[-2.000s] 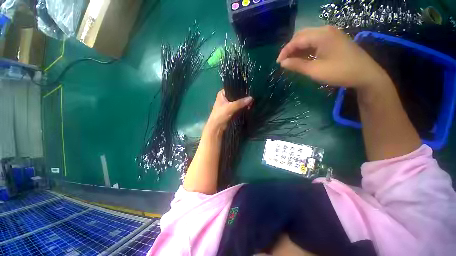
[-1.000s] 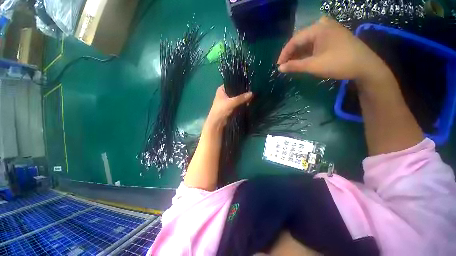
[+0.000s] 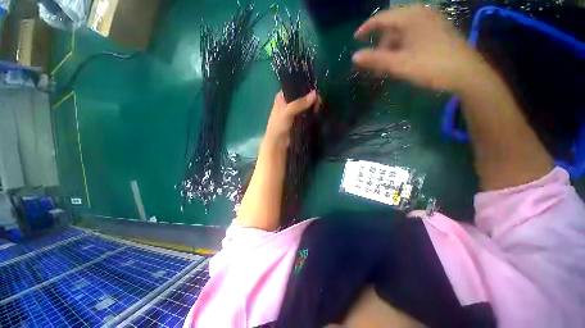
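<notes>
My left hand [image 3: 290, 115] is closed around an upright black wire bundle [image 3: 296, 82], its silvery tips fanned out above the fist. My right hand [image 3: 410, 48] is raised to the right of the bundle tops, thumb and fingers apart, slightly blurred. No wire can be made out between its fingertips. Loose black leads [image 3: 372, 139] lie spread on the green bench to the right of the held bundle. A second wire bundle [image 3: 217, 106] lies to the left, with silvery ends.
A blue-rimmed tray [image 3: 451, 122] with dark contents is at the right, partly behind my right forearm. A dark box [image 3: 346, 11] is at the top. A white card [image 3: 375, 182] lies near my lap. A cardboard box [image 3: 131, 24] is upper left; blue mesh [image 3: 77, 282] is lower left.
My right thumb and fingers have opened apart from their nearly closed pinch. The bench things sit higher in the picture. My left hand keeps its hold on the bundle.
</notes>
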